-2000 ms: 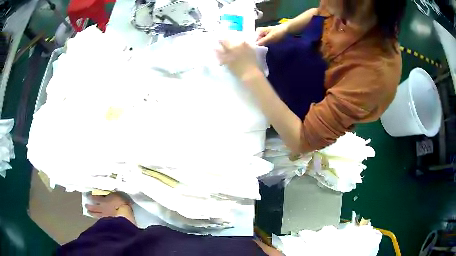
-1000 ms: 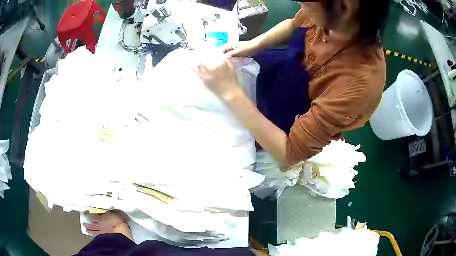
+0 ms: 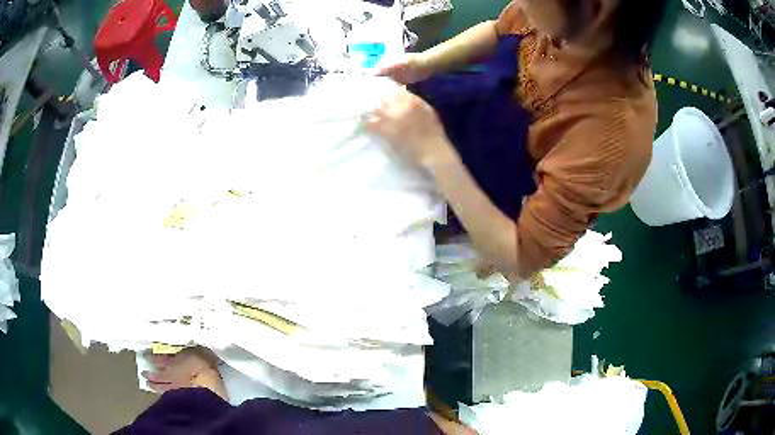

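A wide heap of white cut fabric pieces (image 3: pixel 255 212) covers the work table (image 3: pixel 408 378). Narrow yellow-brown flat pieces (image 3: pixel 265 318) show between the layers at its near side. My left hand (image 3: pixel 183 370) lies at the table's near left edge, at the bottom of the heap; its fingertips are bare on the white surface and I cannot tell whether it grips anything. My right hand is not clearly seen; only a bit of skin, likely my right forearm (image 3: pixel 452 425), shows at the bottom edge beside my dark clothing.
A co-worker (image 3: pixel 595 144) at the right has both hands on the heap's far part. A sewing machine (image 3: pixel 276 38) stands beyond. A tied fabric bundle (image 3: pixel 552 280), grey board (image 3: pixel 523 353) and yellow trolley frame (image 3: pixel 664 403) are at right. A red stool (image 3: pixel 132 38) and white bucket (image 3: pixel 684 170) stand farther off.
The co-worker's nearer hand has moved over the far part of the heap. The view has shifted, showing more of the machine and stool. My left hand stays at the table edge.
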